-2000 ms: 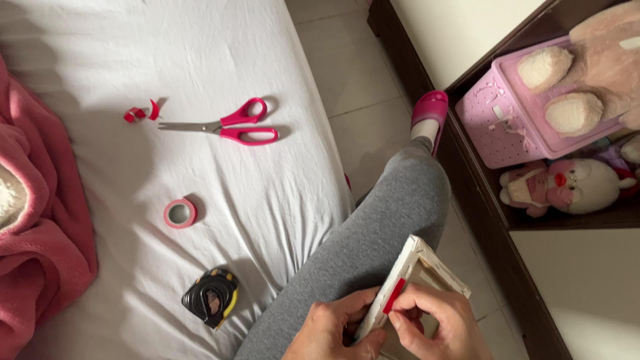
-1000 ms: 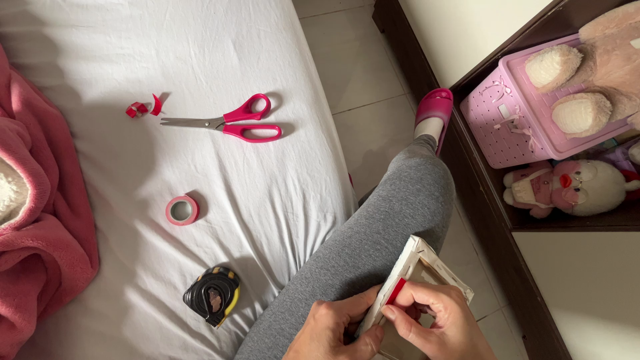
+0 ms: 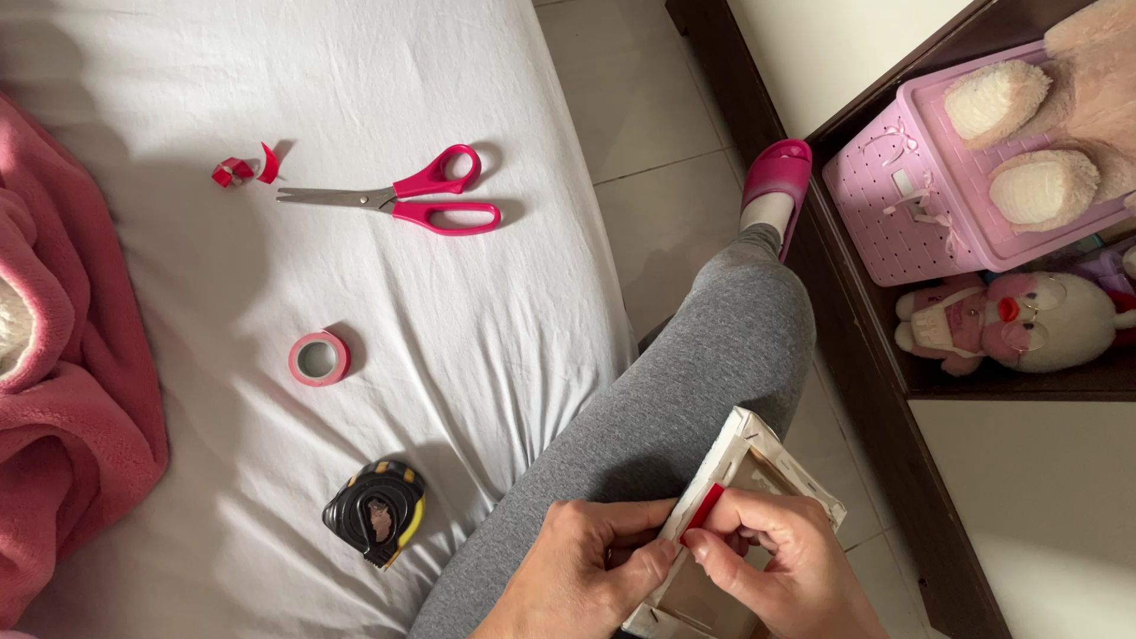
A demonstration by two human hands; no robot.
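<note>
A small stretched canvas (image 3: 745,444), its wooden frame and stapled back showing, rests tilted against my grey-clad leg. My left hand (image 3: 590,564) grips its left edge between thumb and fingers. A short red strip (image 3: 703,513) lies along that edge, and my right hand (image 3: 777,555) pinches it with thumb and forefinger. On the bed sheet to the left are pink-handled scissors (image 3: 395,197) with nearly closed blades, a roll of pink tape (image 3: 319,358) and a black and yellow tape measure (image 3: 375,512). Crumpled red scraps (image 3: 232,172) lie beside the scissor tips.
A pink fleece blanket (image 3: 84,373) covers the bed's left side. At right, a dark wooden shelf (image 3: 1021,383) holds a pink plastic basket (image 3: 923,195) and plush toys, including a white-headed one (image 3: 1056,321). My foot wears a pink slipper (image 3: 779,169) beside the shelf base.
My right fingers have shifted slightly along the red strip, and more of it shows than one second ago. The canvas and the things on the bed stay put.
</note>
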